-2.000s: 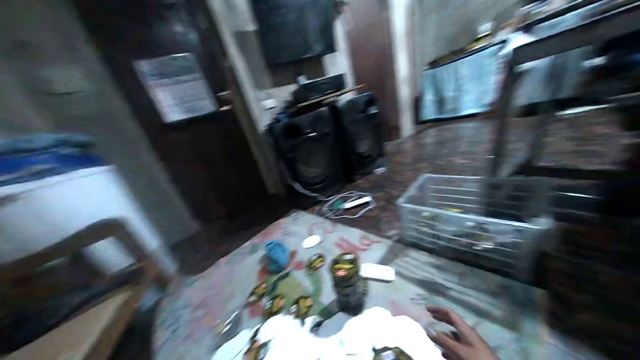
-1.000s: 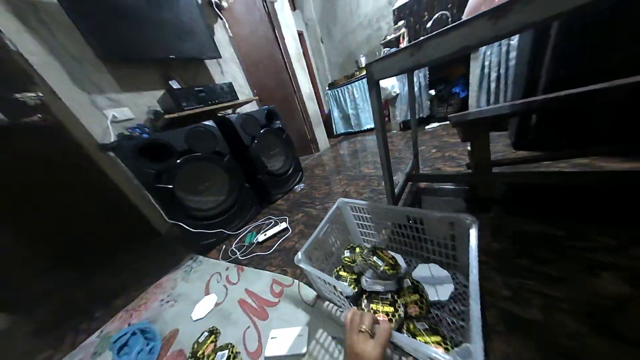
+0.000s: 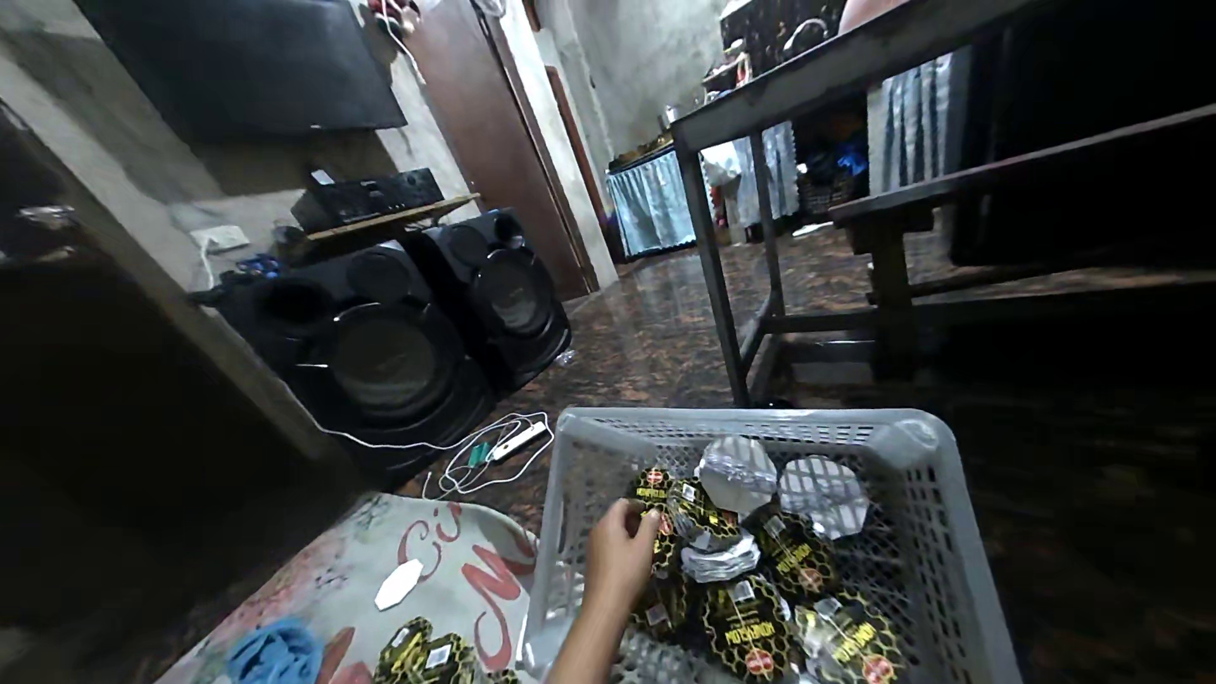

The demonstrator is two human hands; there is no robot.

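Observation:
My right hand (image 3: 622,551) reaches over the left side of a grey plastic basket (image 3: 959,532). Its fingers are curled together at the edge of a black-and-yellow honeycomb-patterned packet (image 3: 665,549); the fingertips are partly hidden. Around it in the basket lie more such packets (image 3: 746,627), some overlapping, and two silvery ones (image 3: 736,475) with pale, ribbed faces. A crumpled silvery edge (image 3: 720,559) shows among them. At the bottom left, several similar packets (image 3: 427,655) rest on a printed cloth surface (image 3: 475,532). My left hand is out of view.
A pale octagonal piece (image 3: 399,583) and a bunched blue cloth (image 3: 275,654) lie on the printed surface. Beyond it are a white power strip (image 3: 518,442) with loose cables and black speakers (image 3: 385,366). A dark-framed table (image 3: 712,275) stands behind the basket.
The view has turned far to the right since the oldest frame. My right hand has gone from above the white pieces on the cloth surface to the basket's near rim, then in among the packets.

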